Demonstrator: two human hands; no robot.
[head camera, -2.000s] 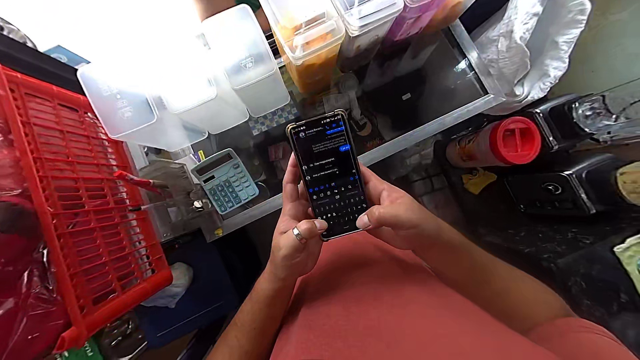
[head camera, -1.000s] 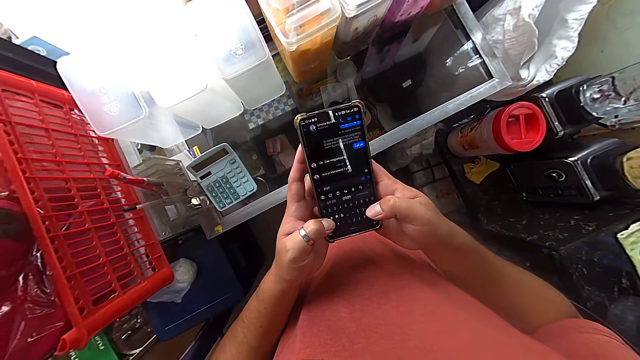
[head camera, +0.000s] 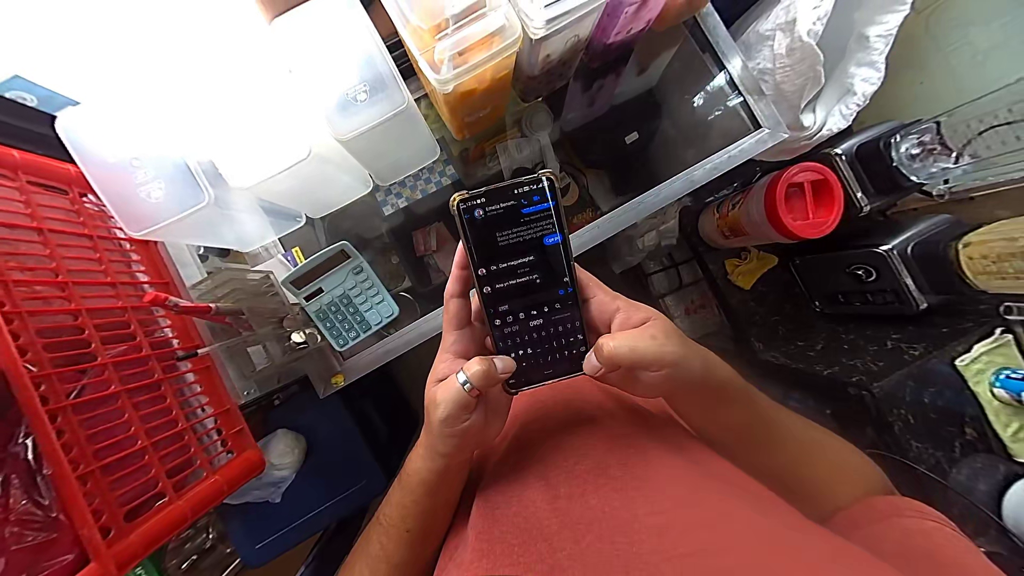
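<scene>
A smartphone (head camera: 524, 280) in a clear-edged case is held upright between both hands, its dark screen showing a chat and an on-screen keyboard. My left hand (head camera: 472, 376), with a silver ring on the thumb, grips the phone's left edge, the thumb at the keyboard's lower left. On the opposite edge, my right hand (head camera: 632, 344) supports the phone, its thumb by the lower right corner. The fingers behind the phone are mostly hidden. A light blue calculator (head camera: 340, 296) lies to the left on the glass-topped counter (head camera: 416, 328).
Frosted plastic containers (head camera: 376, 104) and a tub with orange contents (head camera: 472, 88) stand along the far side. A red plastic basket (head camera: 120, 368) is at left. To the right are a red-lidded tumbler (head camera: 800, 204), a black blender base (head camera: 856, 276) and a green cloth (head camera: 988, 384).
Characters now show in the phone's typing field and the keyboard displays numbers and symbols, unlike two seconds ago. Both hands keep their hold on the phone.
</scene>
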